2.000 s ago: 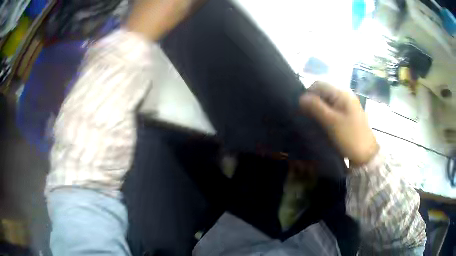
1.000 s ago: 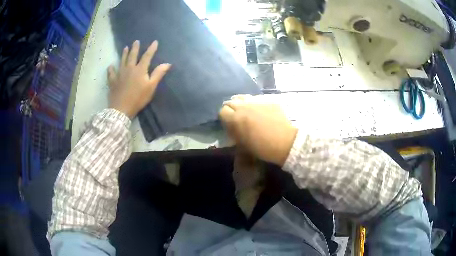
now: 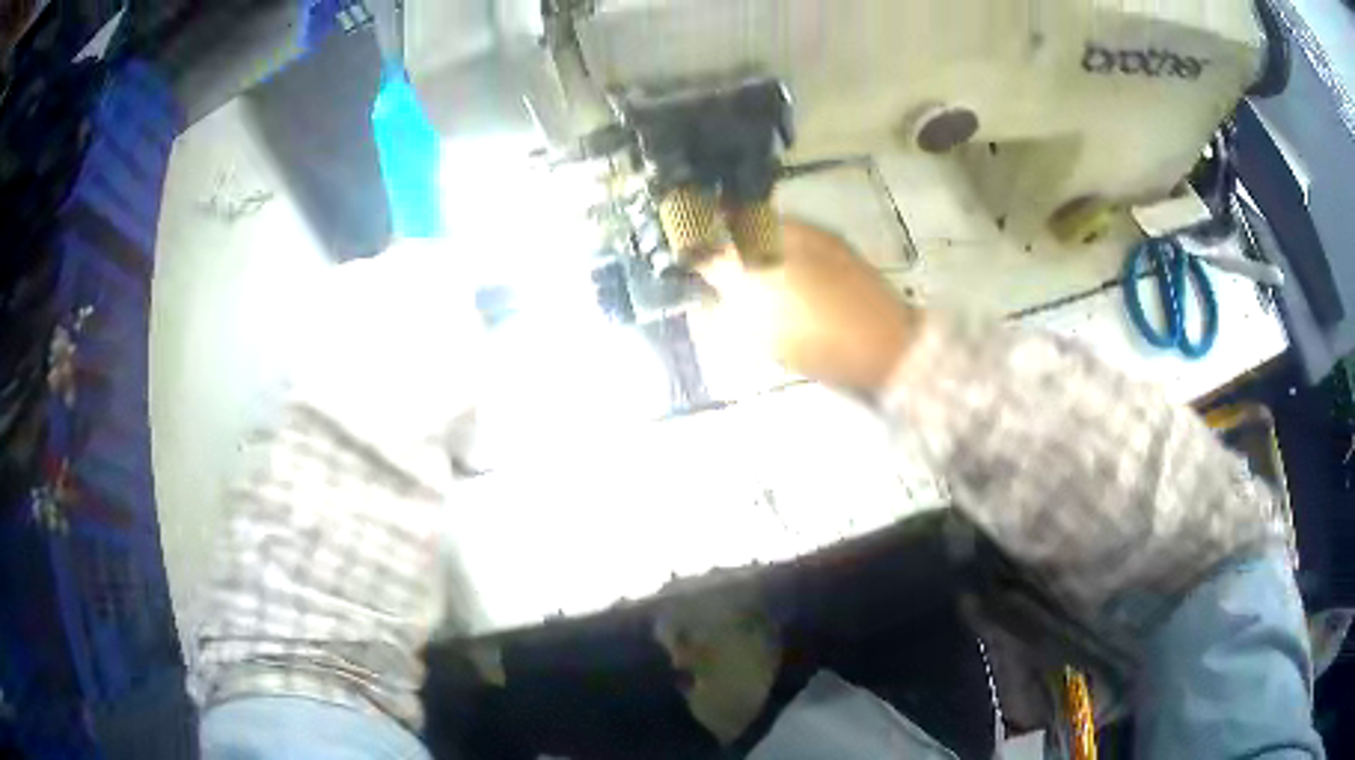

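Note:
The cream-white sewing machine (image 3: 1025, 104) stands across the top of the view. Two ribbed brass rollers (image 3: 721, 226) hang beside its dark, shiny needle area (image 3: 632, 223). My right hand (image 3: 832, 305) is just right of and below the rollers; its fingertips are lost in glare and partly behind them, so its grip cannot be seen. My left hand is washed out by white glare; only its checked sleeve (image 3: 320, 549) shows clearly. Part of a dark garment piece (image 3: 320, 134) lies at the upper left of the table. The cloth near the needle is hidden by glare.
Blue-handled scissors (image 3: 1171, 297) lie at the table's right. A bright blue plastic piece (image 3: 406, 156) stands left of the needle. A blue lattice crate (image 3: 112, 371) is at the left. The chipped white table edge (image 3: 713, 572) runs above my lap. A yellow-rimmed bin (image 3: 1080, 716) is at the lower right.
The garment piece has moved away from the table's front towards the upper left. My right hand has moved forward to the needle area. The machine fills more of the view, and glare now covers my left hand.

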